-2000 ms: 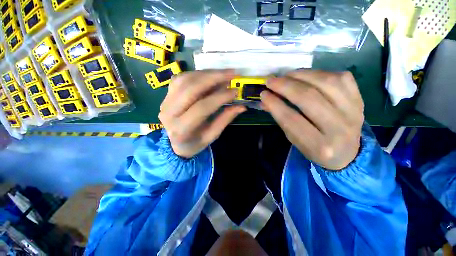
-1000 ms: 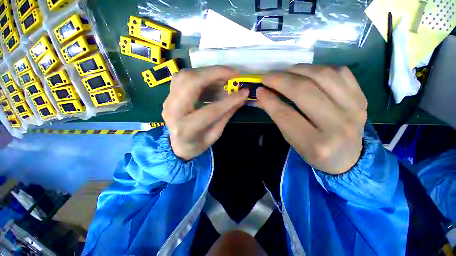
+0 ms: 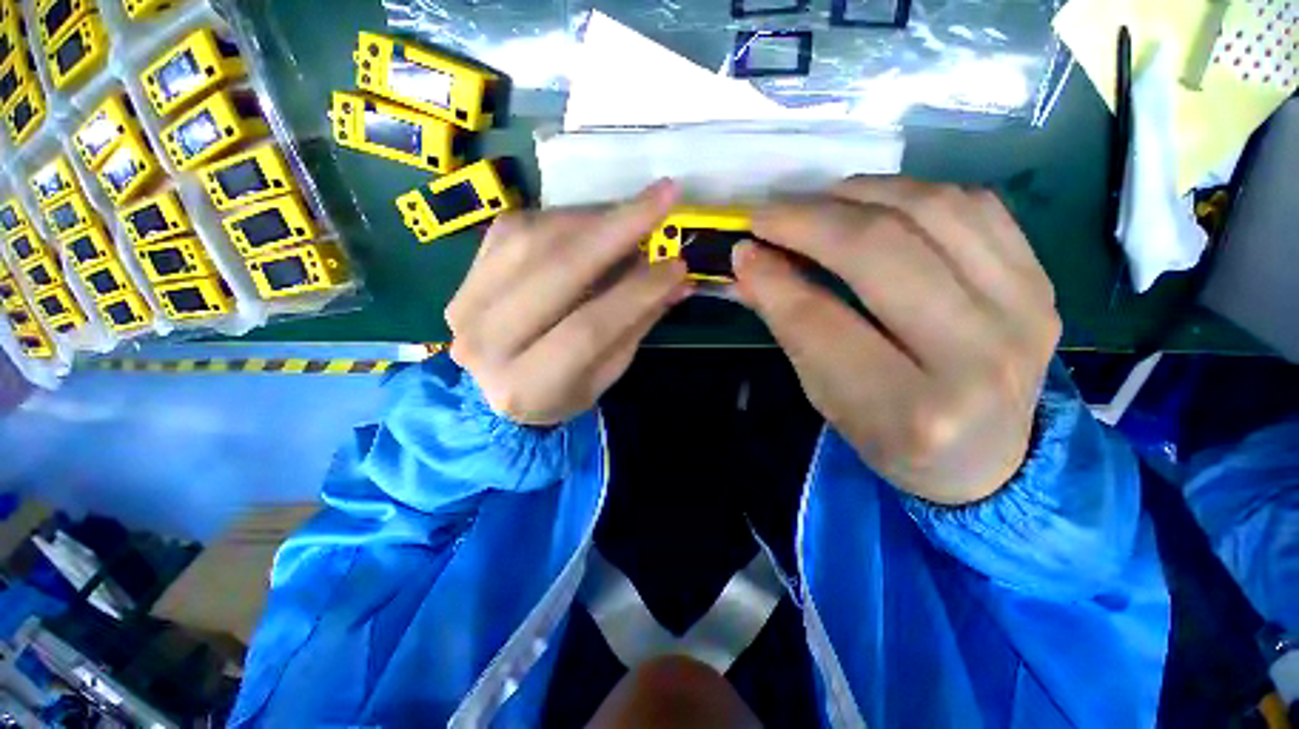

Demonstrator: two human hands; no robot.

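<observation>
A yellow device housing [image 3: 705,224] with a dark window [image 3: 710,254] is between my hands, at the near edge of the white work pad [image 3: 712,161]. My right hand [image 3: 912,331] grips its right part, with the thumb at the window's right side and the fingers over the top edge. My left hand [image 3: 560,306] has its fingertips at the housing's left end. The right end of the housing is hidden under my right fingers.
Three loose yellow housings [image 3: 453,202] lie left of the pad. A clear blister tray [image 3: 306,171] of housings is at far left. Black frames [image 3: 771,54] lie on clear film behind a white paper sheet [image 3: 648,79]. At right are a dark tool [image 3: 1123,121], white wipe [image 3: 1157,214] and yellow sheet [image 3: 1254,64].
My left thumb has moved left off the window, and my left hand has shifted slightly left. The housing stays in my right hand. The bench items have shifted slightly in view.
</observation>
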